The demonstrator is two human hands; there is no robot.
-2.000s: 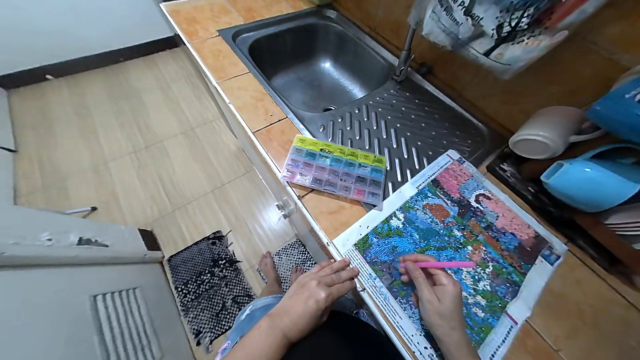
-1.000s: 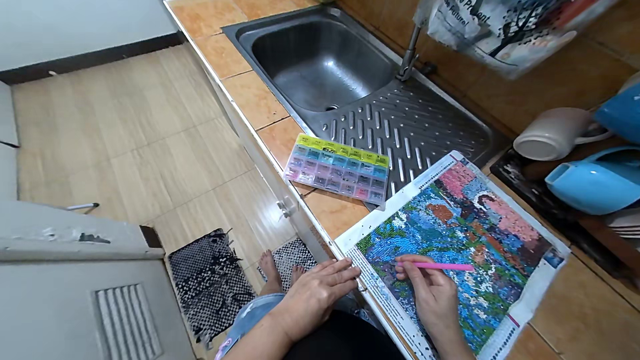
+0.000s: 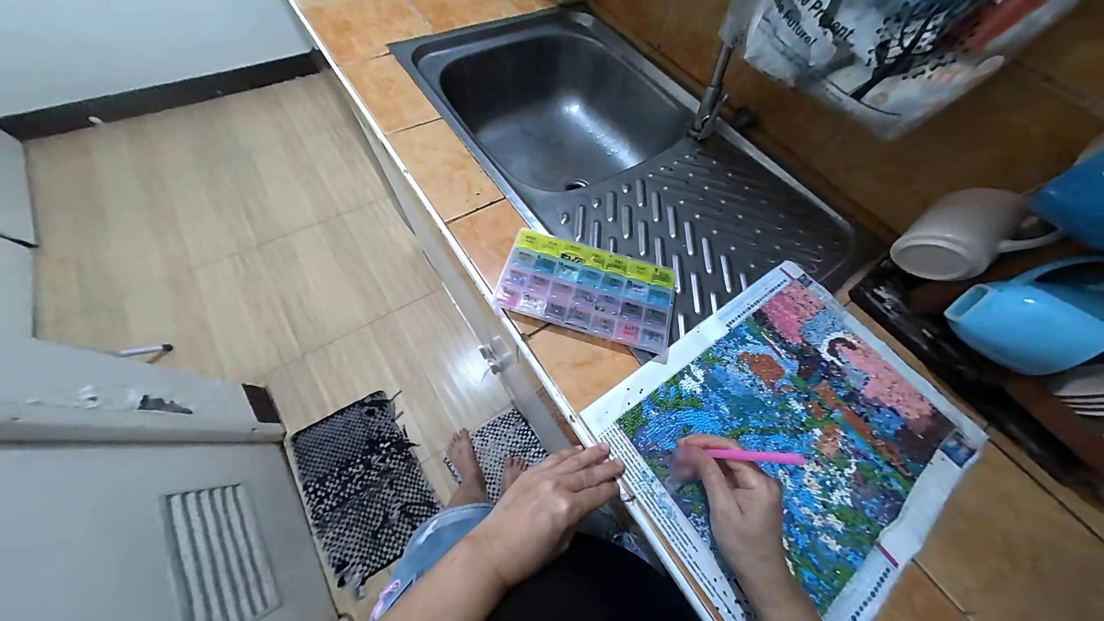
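A diamond painting canvas (image 3: 742, 414) with blue, green and pink beads lies on the tiled counter. Over its lower left part, my right hand (image 3: 733, 492) holds a pink applicator pen (image 3: 759, 455) between thumb and fingers; the fingertips are slightly blurred and the pen's tip cannot be made out. My left hand (image 3: 561, 492) rests flat, fingers together, on the counter edge at the canvas's left border, and nothing shows in it. Beyond the canvas, a plastic bead organizer (image 3: 586, 289) with many small compartments and yellow, blue and pink rows lies partly over the sink's drainboard.
A steel sink (image 3: 561, 112) with a ribbed drainboard (image 3: 681, 224) and faucet (image 3: 711, 95) is set in the counter. At right are a white mug (image 3: 957, 233) and a light blue pitcher (image 3: 1026, 319) on a dark rack. A printed plastic bag (image 3: 888, 60) hangs above. Woven mats (image 3: 362, 483) lie on the floor.
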